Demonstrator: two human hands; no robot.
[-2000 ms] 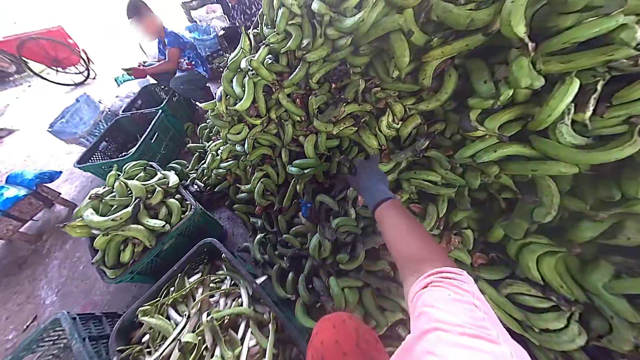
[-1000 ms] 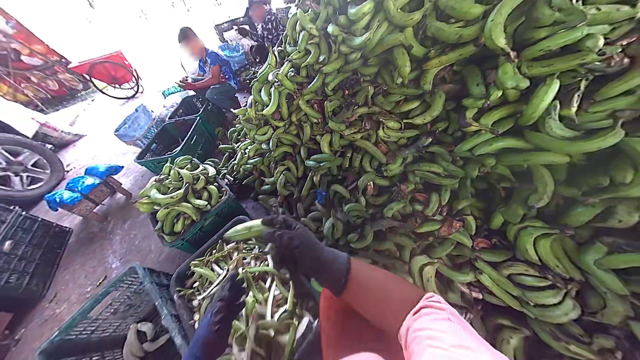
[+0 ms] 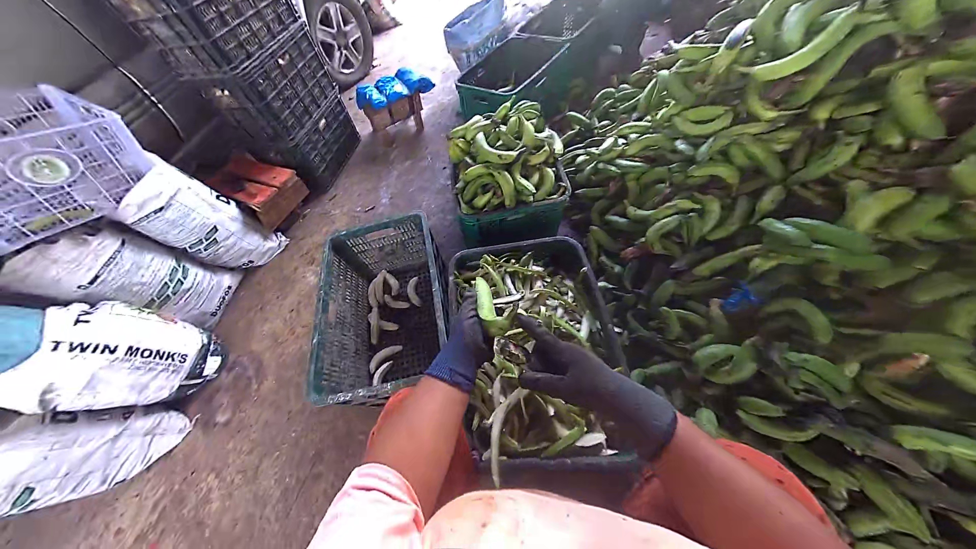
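My gloved left hand (image 3: 467,335) is closed around a green plantain (image 3: 486,299), which stands nearly upright over a dark crate of peels (image 3: 602,320). Just to its right, my gloved right hand (image 3: 564,366) has its fingers spread near the plantain's lower end; whether it holds a small tool or a peel is unclear. A long peel strip (image 3: 497,427) hangs below the hands. Left of the peel crate, a green crate (image 3: 320,358) holds several peeled plantains (image 3: 385,354) on its floor. A large heap of green plantains (image 3: 808,252) lies to the right.
Beyond the peels stands a green crate (image 3: 515,225) full of unpeeled plantains. Farther back are another crate (image 3: 476,99) and a small wooden stand (image 3: 393,113) with blue bags. Stacked black crates (image 3: 282,99), an orange box (image 3: 259,187) and white sacks (image 3: 114,351) line the left.
Two seconds ago my right hand reached into the heap; a second ago it held a green plantain over the peels. Now my left hand grips a plantain. The view has swung left.
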